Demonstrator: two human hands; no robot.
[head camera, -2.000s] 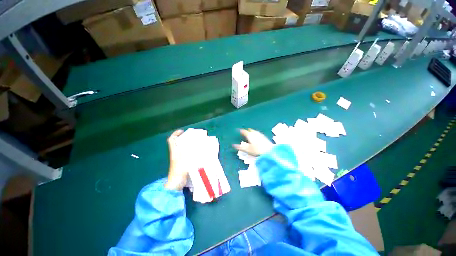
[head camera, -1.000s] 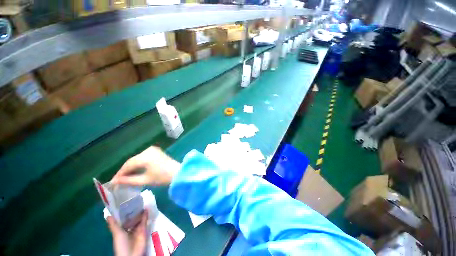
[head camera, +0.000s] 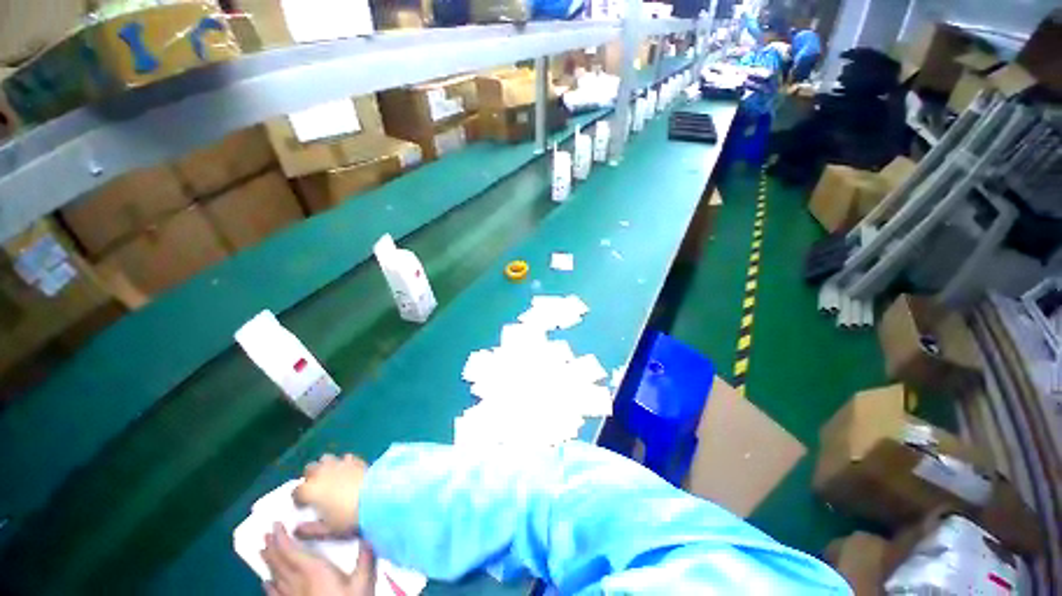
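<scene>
A pile of flat white cartons (head camera: 266, 519) lies on the green surface at the lower left. My left hand (head camera: 312, 570) lies on the pile with its fingers on top, cut off by the bottom edge. My right hand (head camera: 334, 494) touches the same pile just above it, fingers bent; whether either hand grips a carton is unclear. An opened white carton (head camera: 289, 366) with a small red mark stands on the conveyor belt, its flap raised. Another opened carton (head camera: 405, 282) stands farther along. A loose heap of white leaflets (head camera: 531, 390) lies right of my hands.
A yellow-orange tape ring (head camera: 517, 270) and a single white square (head camera: 561, 261) lie beyond the leaflets. More upright cartons (head camera: 561, 175) line the belt. A blue plastic stool or bin (head camera: 666, 390) is at the bench edge. A metal shelf frame (head camera: 280, 79) runs above; people are far off.
The carton that was in my hands a second ago is gone from them; a second opened carton now stands on the near belt. Both hands have come down onto the flat cartons.
</scene>
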